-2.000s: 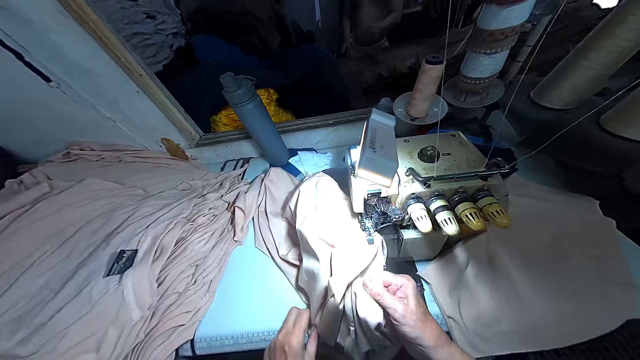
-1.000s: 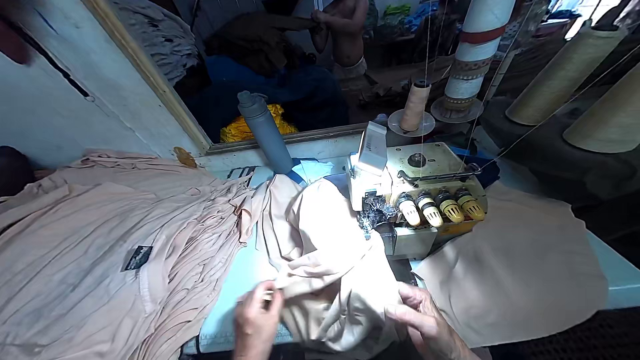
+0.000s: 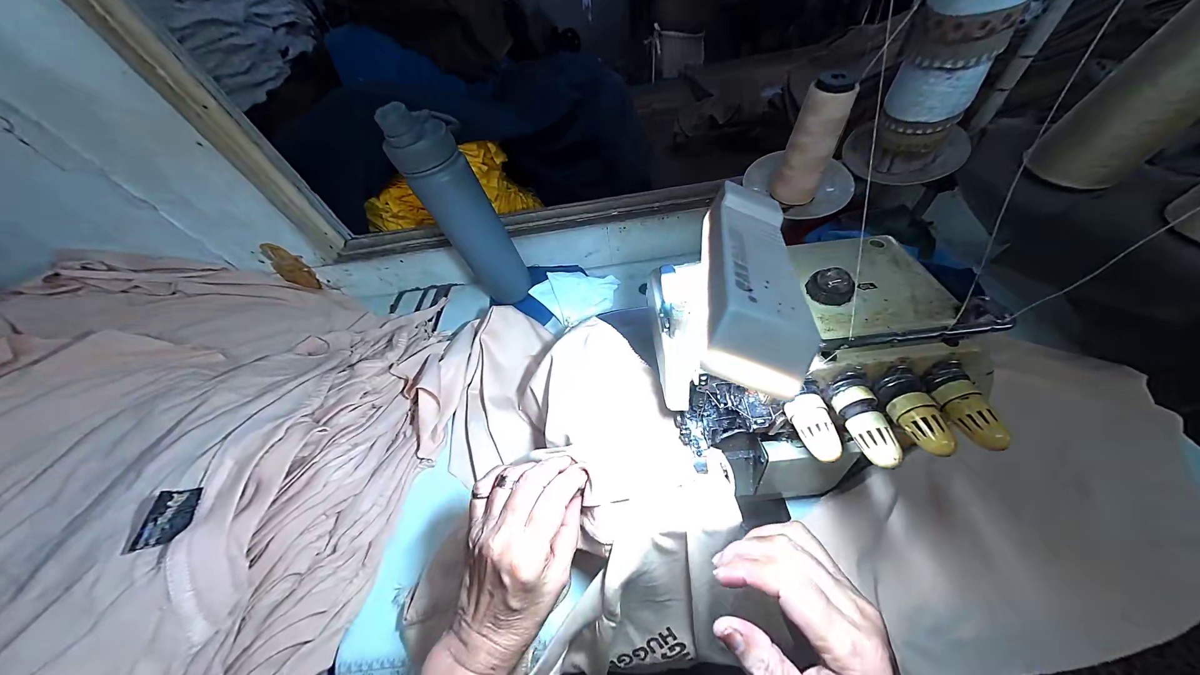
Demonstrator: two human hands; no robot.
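Observation:
Pale beige fabric (image 3: 609, 412) lies bunched at the needle area of an overlock sewing machine (image 3: 872, 291), brightly lit by its lamp. My left hand (image 3: 525, 544) pinches a fold of this fabric between thumb and fingers, left of the needle area. Below the machine's front, my right hand (image 3: 797, 591) has its thumb and fingers apart beside the fabric, holding nothing that I can see. Dark printing shows on the lower part of the cloth between the hands. Glare hides the stitching spot.
Pink-beige garments (image 3: 122, 403) are heaped at left. A grey bottle (image 3: 459, 206) leans near the window frame (image 3: 562, 217). A thread cone (image 3: 816, 141) stands behind the machine, with threads running down to it. More beige cloth (image 3: 1041, 506) lies at right.
My left hand has moved in toward the needle area and grips a fold there. My right hand, at the cloth's right edge one second ago, now has its fingers spread off it.

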